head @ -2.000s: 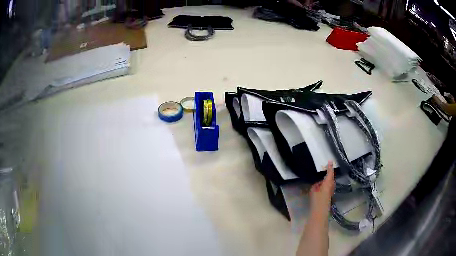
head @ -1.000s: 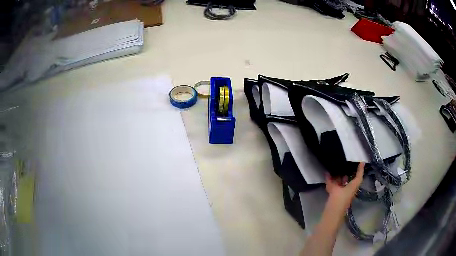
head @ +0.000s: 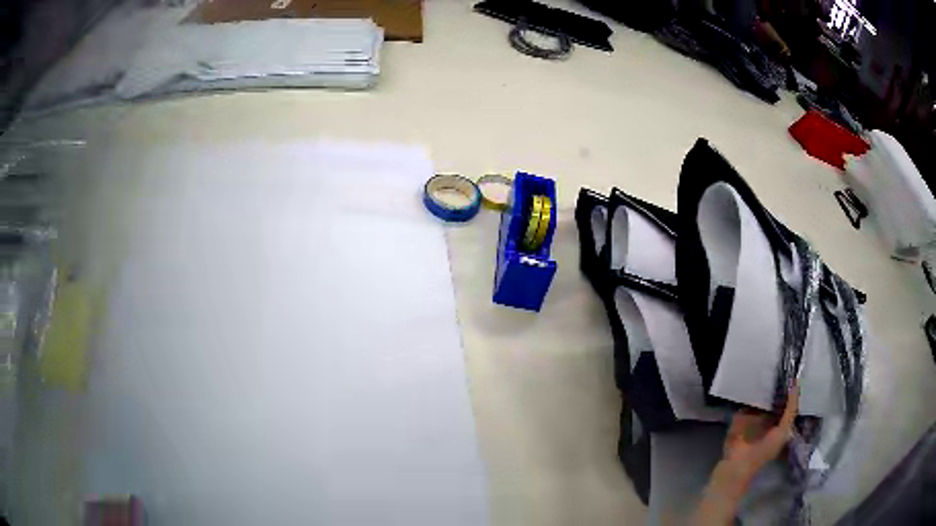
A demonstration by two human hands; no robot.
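Note:
Several black tote bags with white interleaf sheets lie in an overlapping pile at the right. My right hand (head: pixel 757 450) grips the near edge of the top tote bag (head: pixel 694 257); its far end is raised and tilted. The bag's plastic-wrapped handles (head: pixel 806 318) hang to the right of the hand. A large white wrapping sheet (head: pixel 277 318) lies flat at centre left. My left hand is not recognisable; a small blurred pinkish patch at the lower left edge cannot be identified.
A blue tape dispenser (head: pixel 527 245), a blue-rimmed tape roll (head: pixel 452 197) and a thinner ring (head: pixel 497 191) stand between sheet and bags. White sheets (head: pixel 287 57) are stacked at back left. Clear plastic and a yellow sheet (head: pixel 68 334) lie left. A red piece (head: pixel 828 140) lies far right.
The top bag has risen and tilted upright at its far end, in my right hand's grip. The view has shifted left, so things appear farther right. The pinkish patch has appeared at lower left.

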